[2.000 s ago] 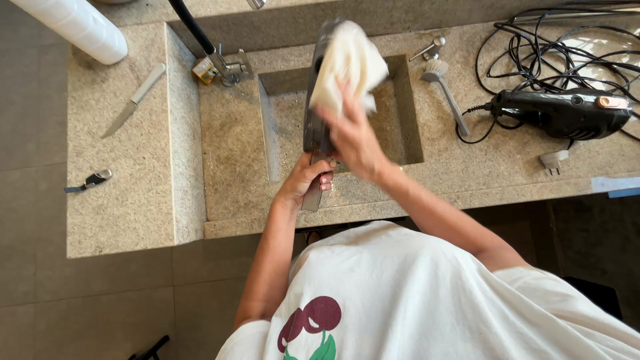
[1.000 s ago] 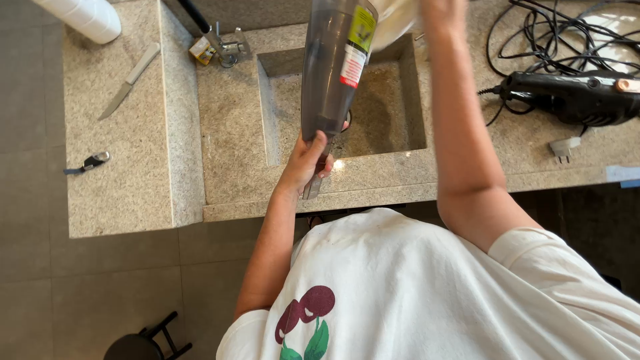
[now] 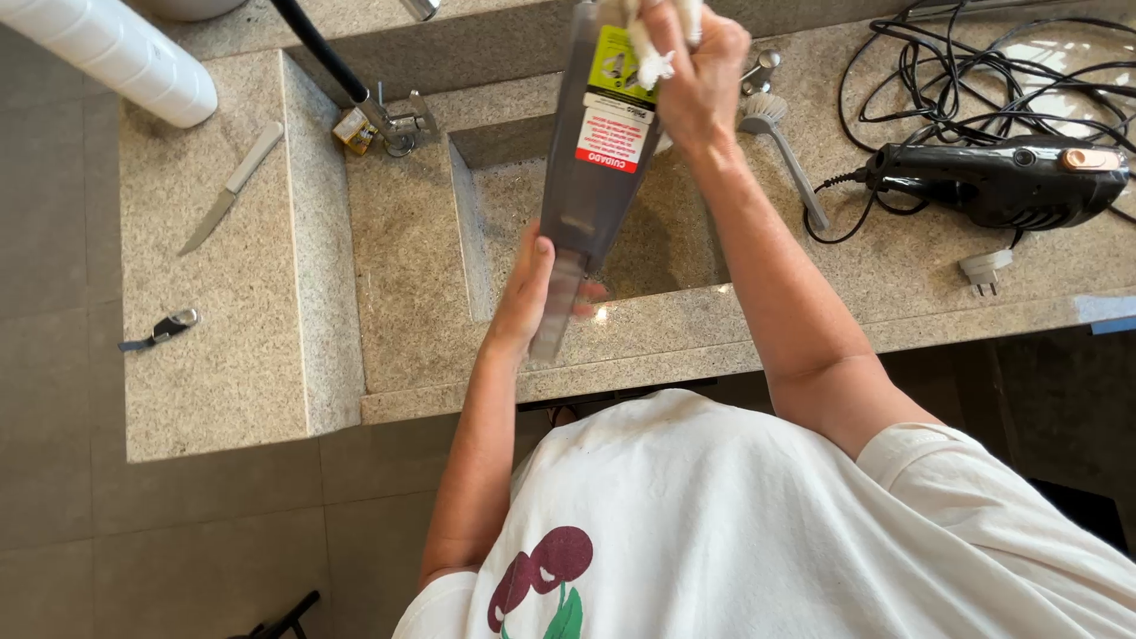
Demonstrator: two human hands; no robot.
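A dark translucent plastic vacuum cleaner container (image 3: 586, 195), bearing a green, white and red label, is held up over the stone sink basin (image 3: 674, 240). My left hand (image 3: 530, 288) grips it around its narrow lower end, the nozzle. Up at the wide end, my right hand (image 3: 701, 75) holds a whitish cloth (image 3: 652, 58) against the container. The container's top runs out of the frame, and the fingertips of my right hand are partly hidden by the cloth.
A faucet (image 3: 399, 129) and small yellow box (image 3: 355, 131) stand left of the basin. Further left lie a knife (image 3: 235, 186) and a black strap-like item (image 3: 169, 328), near a white roll (image 3: 133, 67). To the right are a dish brush (image 3: 785, 146), black vacuum body (image 3: 1003, 182), cable and plug (image 3: 985, 266).
My right hand has come back left from beside the container and now presses the cloth on it. My left hand keeps hold of the narrow end, while the container has tilted.
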